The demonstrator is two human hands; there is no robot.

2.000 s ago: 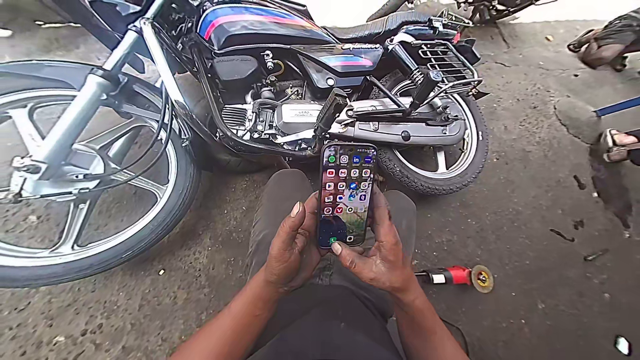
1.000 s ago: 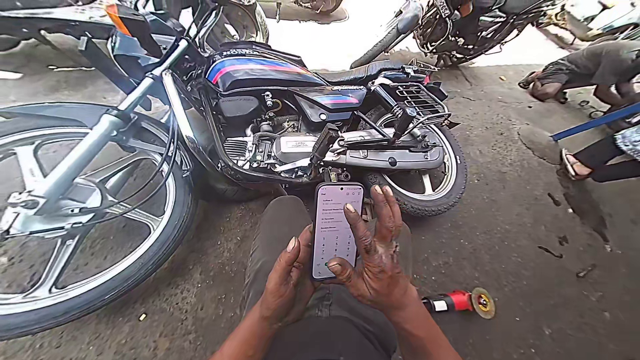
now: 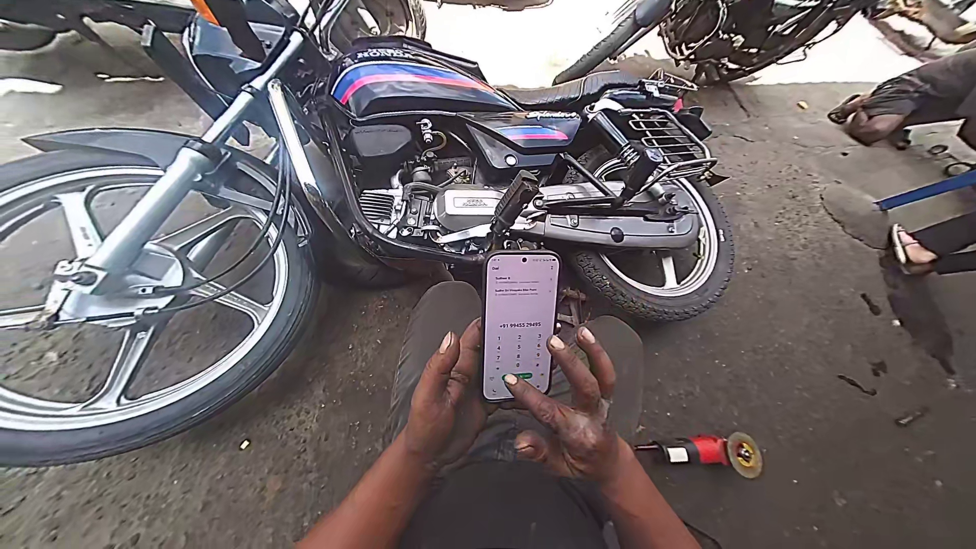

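A smartphone (image 3: 521,328) stands upright above my lap, its lit screen showing a dial keypad. My left hand (image 3: 450,400) holds it along the left side and lower back. One finger of my right hand (image 3: 576,415) touches the lower part of the screen, while the other fingers are spread beside its right edge and hold nothing. Beyond the phone stands a black Hero Honda motorcycle (image 3: 415,88) with blue and pink stripes, its front wheel (image 3: 297,335) at the left.
A red angle grinder (image 3: 709,450) with a yellowish disc lies on the ground right of my legs. At the right edge are a blue bar (image 3: 926,189), a person's sandalled foot (image 3: 909,248) and another person's arm (image 3: 915,95). Another motorcycle (image 3: 732,38) stands behind.
Two seconds ago both hands held the phone, which showed app icons; now it shows a dial keypad. My right hand has left its side, and a finger has moved down the screen since one second ago.
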